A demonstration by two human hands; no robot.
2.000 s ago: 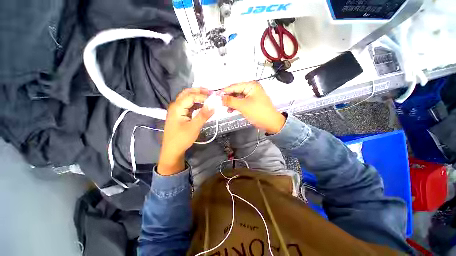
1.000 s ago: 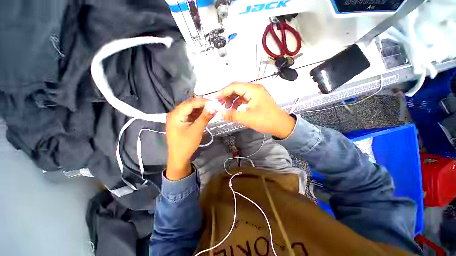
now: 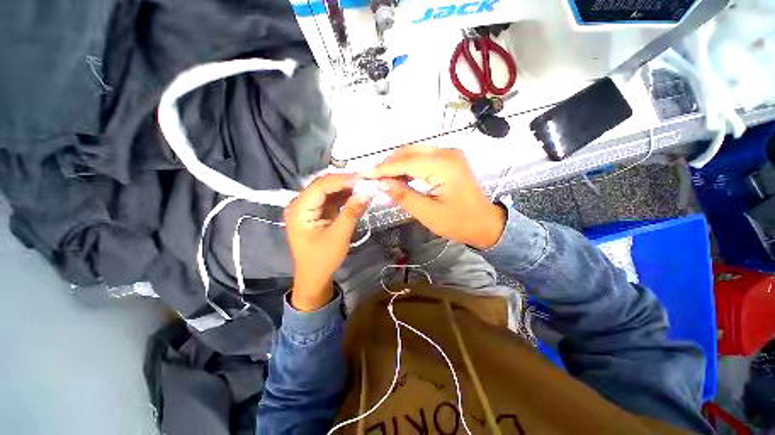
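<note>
My left hand (image 3: 319,225) and my right hand (image 3: 442,191) meet at the fingertips above the table's front edge. Both pinch a small, bright white piece (image 3: 370,190), overexposed, probably the end of the white elastic or cord. A thick white band (image 3: 183,149) curves over the dark grey garment (image 3: 246,110) and runs to my left hand. Thinner white cords (image 3: 202,246) hang in loops over the grey cloth. A small cord loop hangs below my fingers. Whether a tiny tool is between the fingertips cannot be told.
The white sewing machine (image 3: 544,42) is at the top. Red-handled scissors (image 3: 483,70), dark rounded pieces (image 3: 491,119), a thin dark wire (image 3: 408,146) and a black phone (image 3: 582,119) lie on the table. White bands lie at the right. A blue bin (image 3: 671,272) stands below right.
My fingertips remain together on the white piece. My right hand has turned slightly, with its fingers flatter and closer to my left. The view has shifted a little.
</note>
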